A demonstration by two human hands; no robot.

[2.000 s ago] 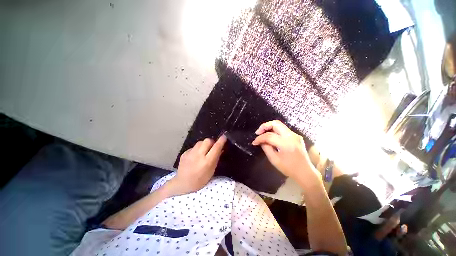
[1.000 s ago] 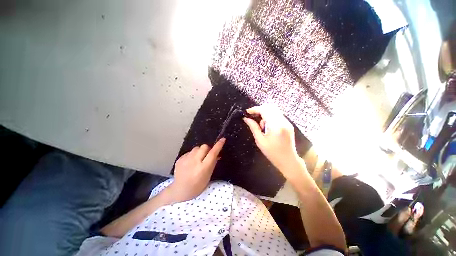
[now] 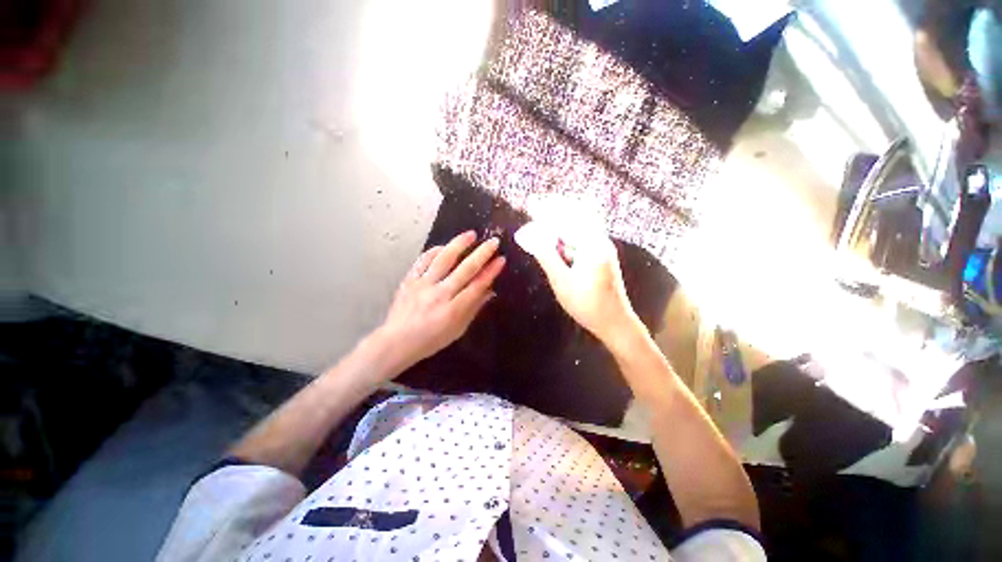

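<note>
The black flecked front panel (image 3: 615,132) lies on the white worktable in front of me; its upper part looks pinkish-white in the sun and its near part is dark. My left hand (image 3: 445,288) lies flat on the left side of the dark part, fingers spread. My right hand (image 3: 574,258) is on the panel to the right of it, thumb and fingertips drawn together near the edge of the sunlit part. Glare washes out its fingers, so I cannot tell whether it holds anything. No chalk line shows clearly.
The white worktable (image 3: 220,198) runs off to the left. Black fabric scraps (image 3: 830,423) and a small blue-handled tool (image 3: 732,358) lie at the right. Machine parts (image 3: 901,220) stand at the far right in strong glare. A blurred red thing (image 3: 39,38) is at the top left corner.
My left hand has moved up the panel, its fingers now spread flat. My right hand has shifted slightly up. The dark folded edge seen between the hands no longer shows. The view has shifted.
</note>
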